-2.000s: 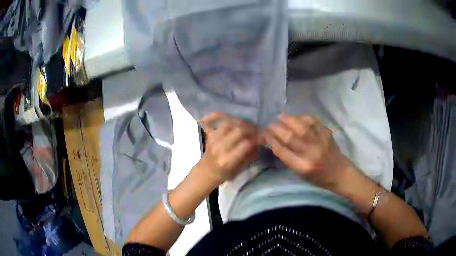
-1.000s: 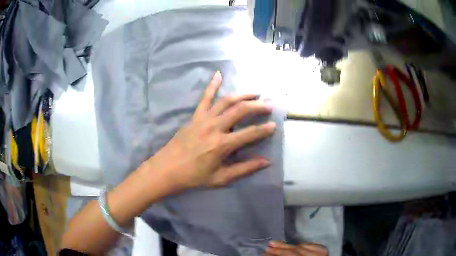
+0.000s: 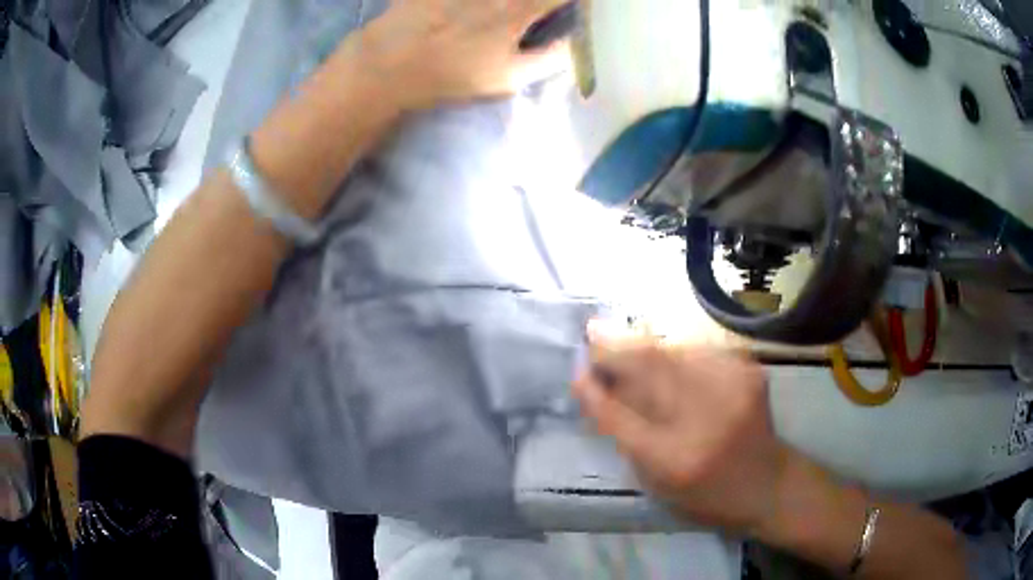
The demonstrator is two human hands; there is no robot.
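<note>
A grey garment panel (image 3: 408, 340) lies across the white table, under the bright lamp glow, and reaches the table's front edge. The white sewing machine (image 3: 646, 68) with its teal band stands above its right side; the needle area is lost in glare. My left hand (image 3: 453, 51) lies flat on the far part of the cloth, its fingertips partly hidden by the machine head. My right hand (image 3: 685, 419) is at the cloth's right edge, in front of the machine head, its thumb and fingers pinching the grey cloth edge.
Loose grey cut pieces (image 3: 57, 125) hang at the far left, above yellow and black items (image 3: 54, 351). Yellow and red scissor handles (image 3: 867, 380) lie right of my right hand. A black ring-shaped part (image 3: 850, 261) hangs at the machine head. Pale cloth (image 3: 555, 557) shows below the table edge.
My left hand has moved up and away along the cloth. My right hand has come up from the front edge to beside the glare. The machine head shows larger and the panel's folds have shifted.
</note>
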